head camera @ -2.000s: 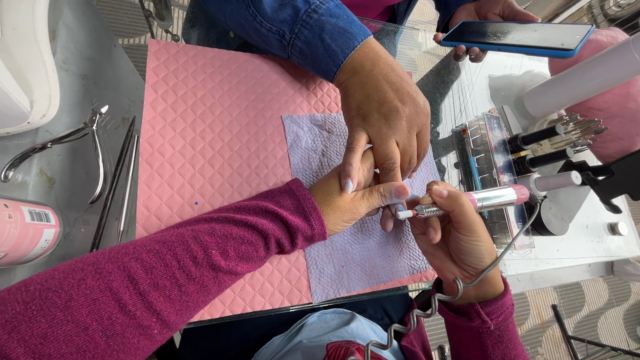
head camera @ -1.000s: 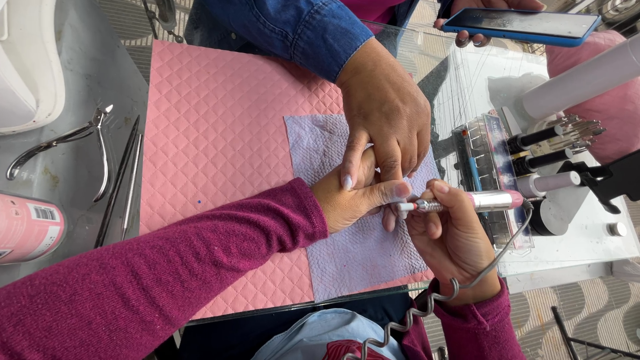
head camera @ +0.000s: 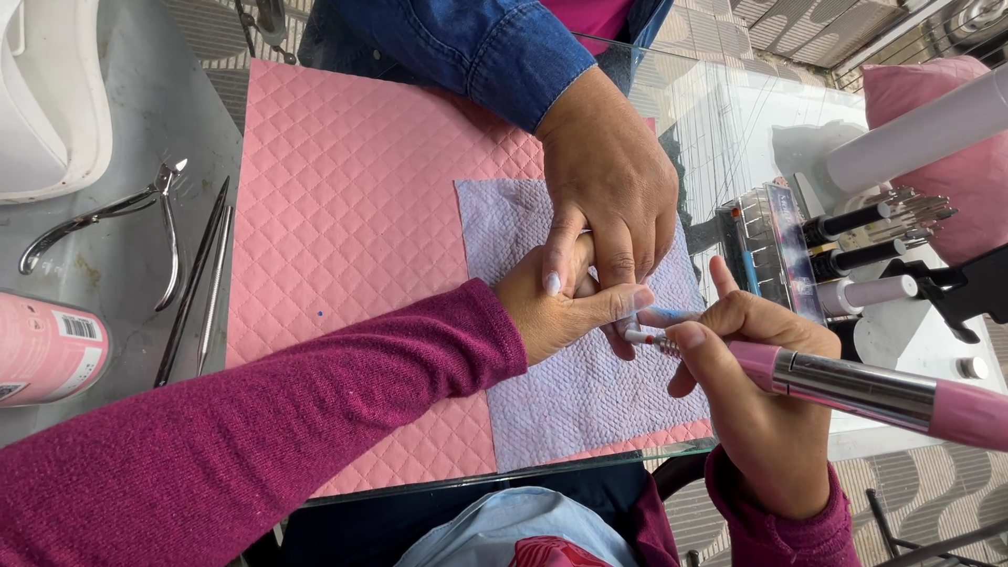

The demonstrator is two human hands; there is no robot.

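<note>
My left hand, in a magenta sleeve, grips the fingers of another person's hand, whose arm wears a denim sleeve. A pink and silver electric nail drill is held in my right hand between thumb and fingers. Its pale bit with a red band lies at the fingertip of the other hand, beside my left thumb; whether they touch is hard to tell. Below the hands a lilac paper towel is spread on a pink quilted mat.
On the left lie cuticle nippers, two slim metal tools and a pink can, near a white device. To the right stand a clear case, dark-capped bottles, a white cylinder and a black holder.
My right hand has turned and its fingers have spread, so the drill's body now points to the lower right. The phone held at the upper right is out of view.
</note>
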